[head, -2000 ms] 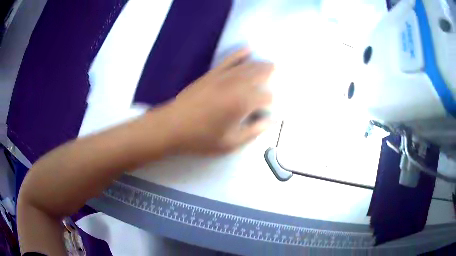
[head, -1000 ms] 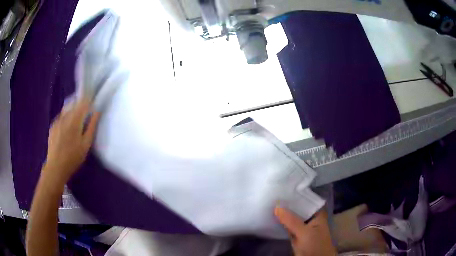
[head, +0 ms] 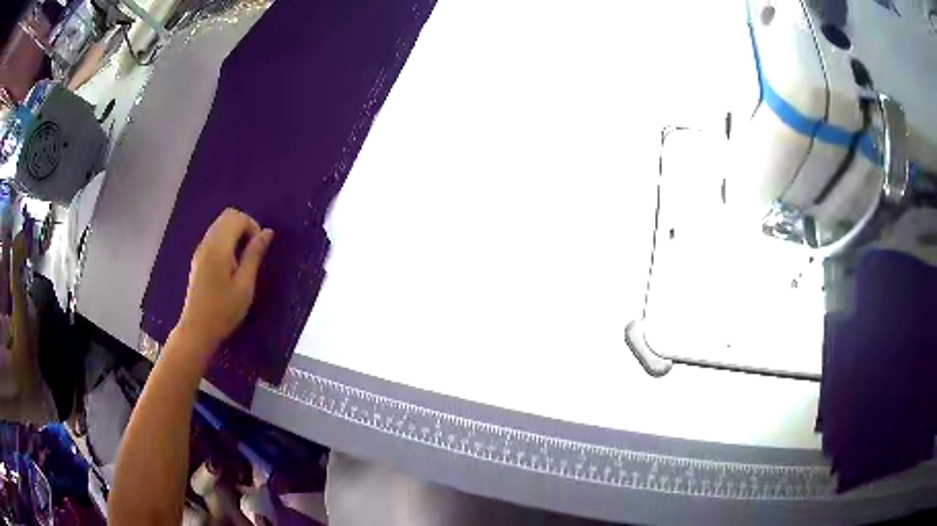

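The long stack of dark purple cut panels [head: 277,134] lies at the left of the white table, its raw, layered edges showing. My left hand [head: 224,269] is on the lower part of this stack, fingers curled and thumb close to the forefinger. No lifted fold shows, so I cannot tell whether it pinches the top panel. My right hand is out of the picture. A smaller purple pile [head: 884,360] lies at the right edge, beside the machine head, partly cut off.
The white sewing machine head [head: 822,123] with a blue stripe stands upper right, above the bed cover [head: 735,308] and its grey corner piece [head: 647,349]. A ruler strip [head: 514,447] runs along the front edge. A grey round-faced device [head: 60,144] is far left.
The view has swung left. The white panel and the purple piece with it, handled by both hands a second ago, are out of view. My left hand is now on the left stack; my right hand has left view.
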